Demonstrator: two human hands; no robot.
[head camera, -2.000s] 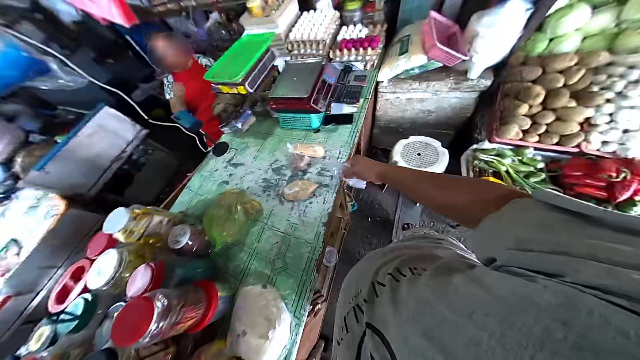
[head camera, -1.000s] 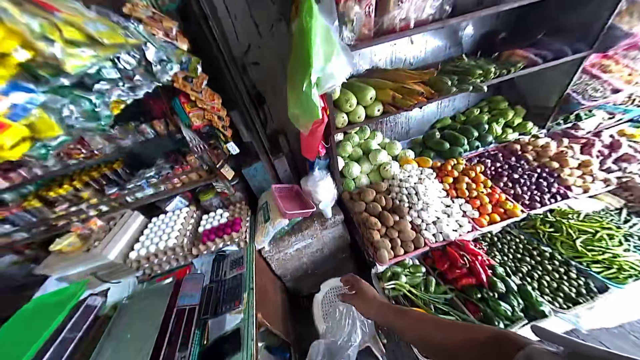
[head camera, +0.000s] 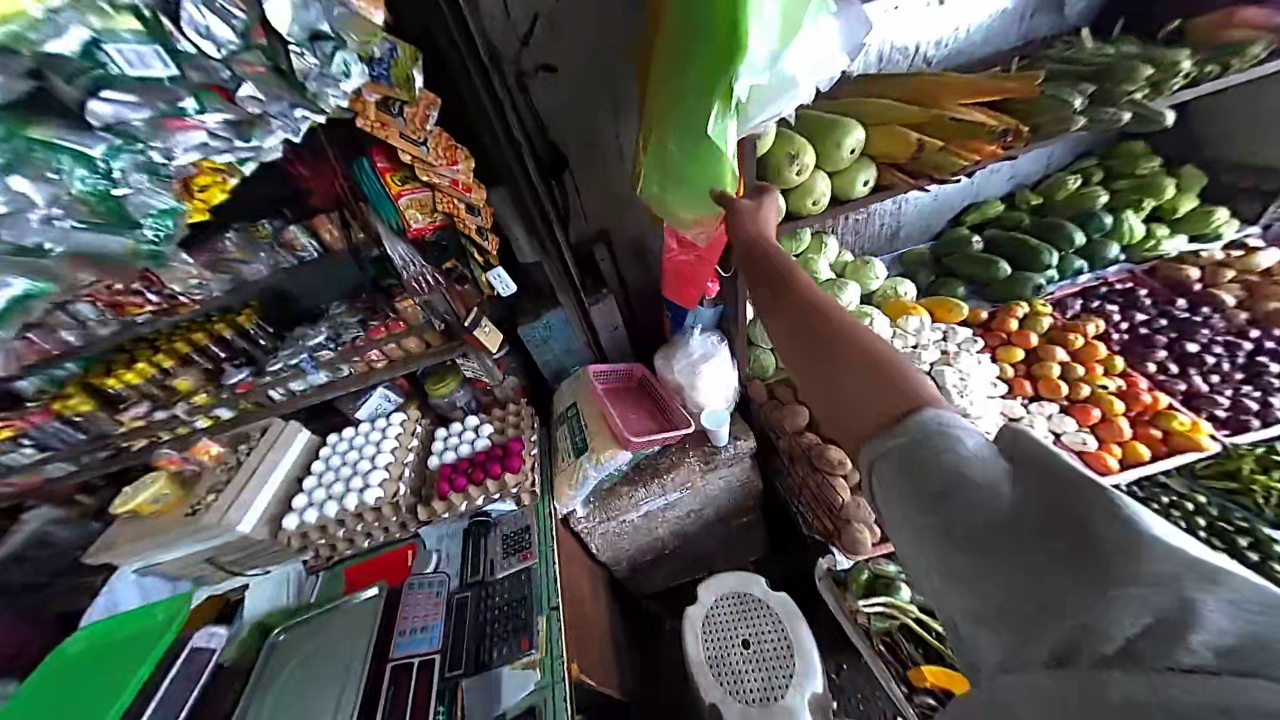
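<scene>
My right hand (head camera: 752, 212) is raised at the upper middle, arm stretched from the lower right in a grey sleeve. Its fingers are closed at the lower edge of a hanging green plastic bag (head camera: 692, 120). A white plastic bag (head camera: 795, 50) hangs beside the green one, and a red plastic bag (head camera: 692, 265) hangs below. Just right of the hand, pale green gourds (head camera: 828, 140) lie on a shelf. My left hand is out of view.
A white plastic stool (head camera: 752, 640) stands below. Behind it, a pink basket (head camera: 638, 405), a clear bag (head camera: 697, 368) and a white cup (head camera: 716, 425) are near a concrete block (head camera: 670, 510). Egg trays (head camera: 478, 455) and calculators (head camera: 505, 610) are at left, vegetable crates (head camera: 1130, 465) at right.
My right hand has moved from above the stool up to the hanging bags. The clear plastic bag seen at that hand earlier no longer shows there. The view has swung from the counter towards the shelves.
</scene>
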